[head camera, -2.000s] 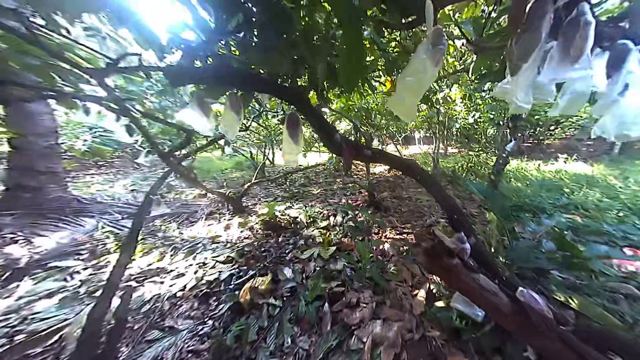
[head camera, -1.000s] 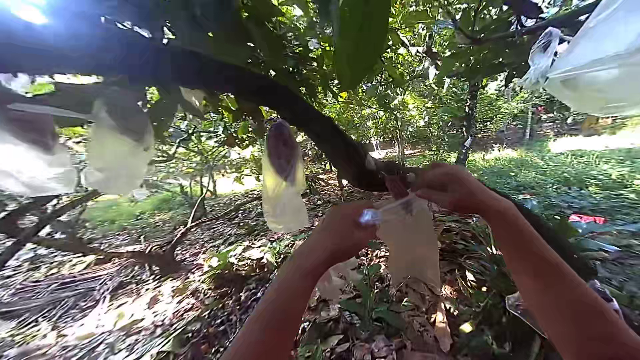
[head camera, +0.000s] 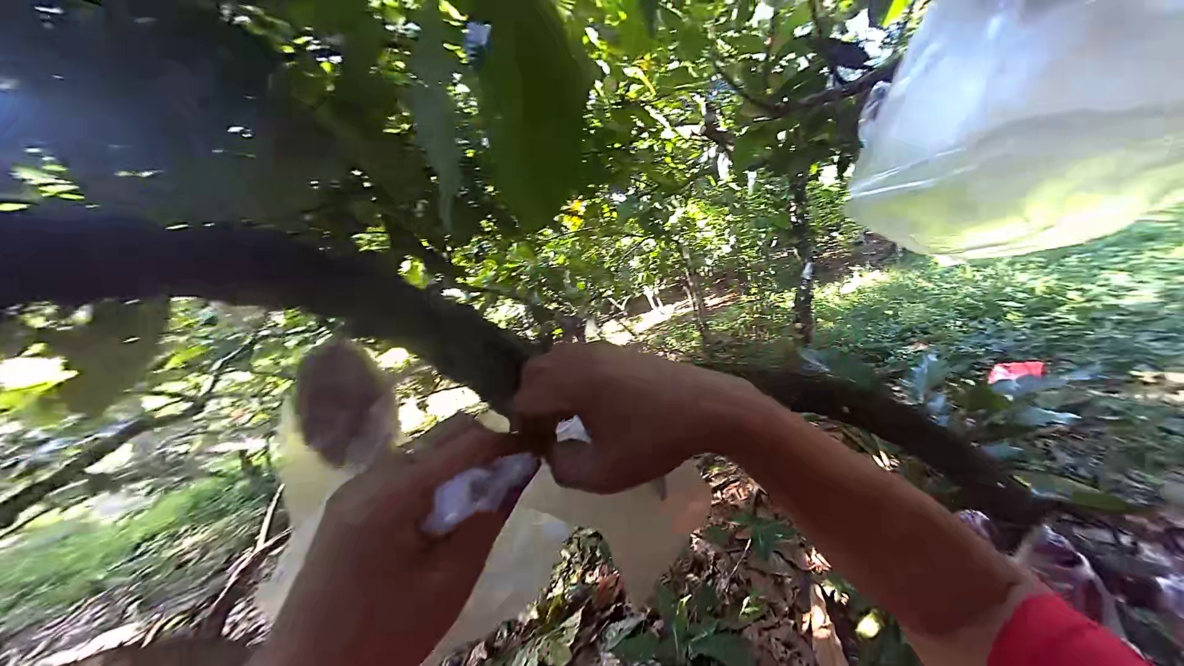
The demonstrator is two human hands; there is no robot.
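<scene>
Just under a dark tree branch, my left hand and my right hand meet, fingers pinched together. Between them they grip the gathered top of a translucent plastic bag, which hangs below my right hand. A crumpled whitish piece of plastic lies against the fingers of my left hand. Whatever is inside the held bag is hidden. Left of my left hand, a dark pod hangs in another pale plastic bag.
A large translucent bag hangs close at the upper right. The branch continues down to the right, where bagged pods show. Broad leaves hang above. Dry leaf litter covers the ground below; a red object lies among plants.
Two seconds ago neither hand was in view; one second ago both were at a bag under the branch. Now they are closer together at its top. The view has moved nearer the branch.
</scene>
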